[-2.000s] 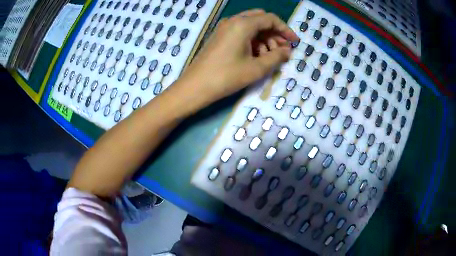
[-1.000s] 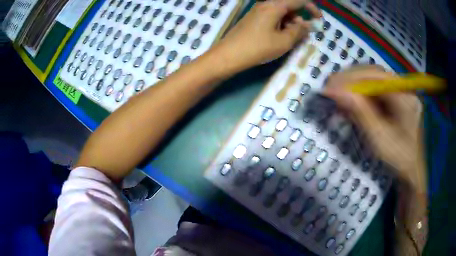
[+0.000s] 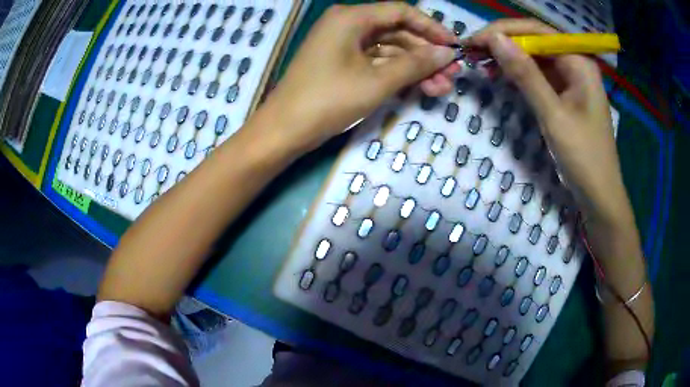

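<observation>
My left hand is over the top left corner of the white board in use, thumb and forefinger pinched on a small dark workpiece. The workpiece is mostly hidden by the fingertips. My right hand holds the yellow-handled tool, its handle pointing right. The tool's tip is hidden at the fingers and meets the left fingertips. Rows of small octagonal pieces in linked pairs lie on the board; some flash white, others look grey.
A second loaded board lies left, with a green label near its corner. Stacked boards and a paper slip are far left. A rear loaded board lies beyond red tape. A thin red cord runs along my right wrist.
My right hand has come in with the yellow tool and moved up to meet my left fingertips. My left hand has moved slightly down and left since a second ago. The boards have shifted in view.
</observation>
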